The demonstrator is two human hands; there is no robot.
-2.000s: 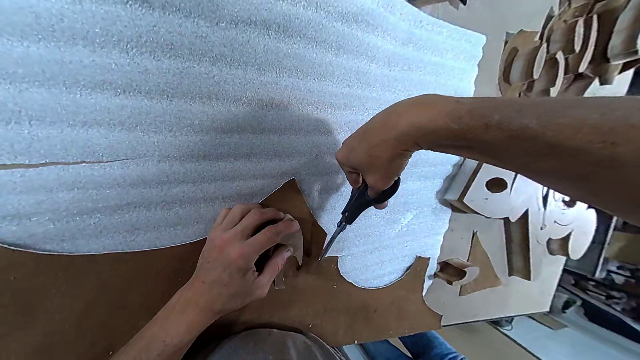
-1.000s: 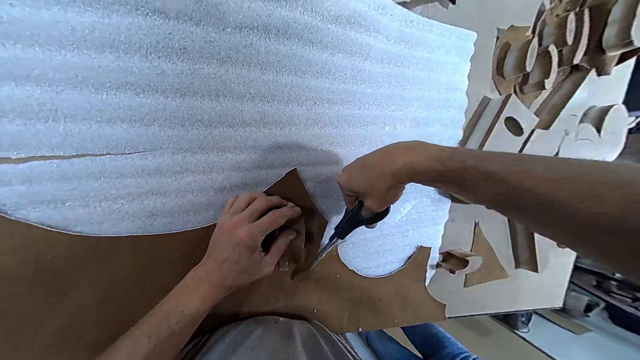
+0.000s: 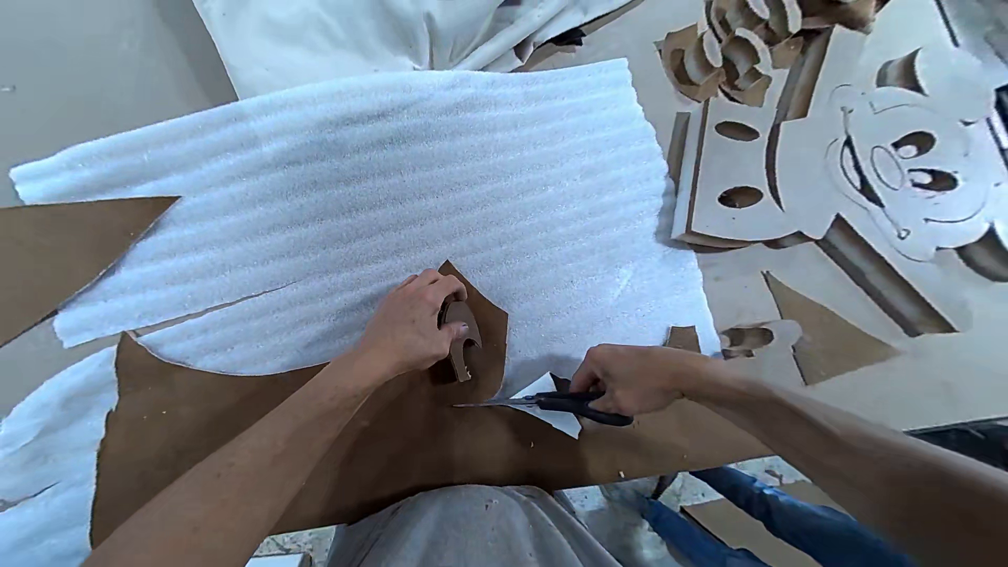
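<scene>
My right hand (image 3: 630, 382) holds black-handled scissors (image 3: 563, 403), blades pointing left across the edge of a brown sheet (image 3: 378, 441), perhaps leather or fabric. My left hand (image 3: 417, 323) grips a small curved brown piece (image 3: 463, 335) with a hollow side, resting on a pointed part of the same sheet. White ribbed foam sheeting (image 3: 409, 189) lies under and beyond the brown sheet, with a slit at its left. Whether the scissor blades are apart cannot be told.
At the right lie a cut-out cartoon figure (image 3: 882, 173), a pile of curved brown pieces (image 3: 732, 63), a triangular brown offcut (image 3: 827, 323) and a small white-topped shape (image 3: 760, 339). White cloth (image 3: 339, 39) lies behind the foam. Another brown piece (image 3: 71, 252) is at the left.
The scissors have swung from pointing down-left to pointing left, and my right hand has come down beside the sheet's edge. My left hand stays on the curved piece. The view has shifted widely.
</scene>
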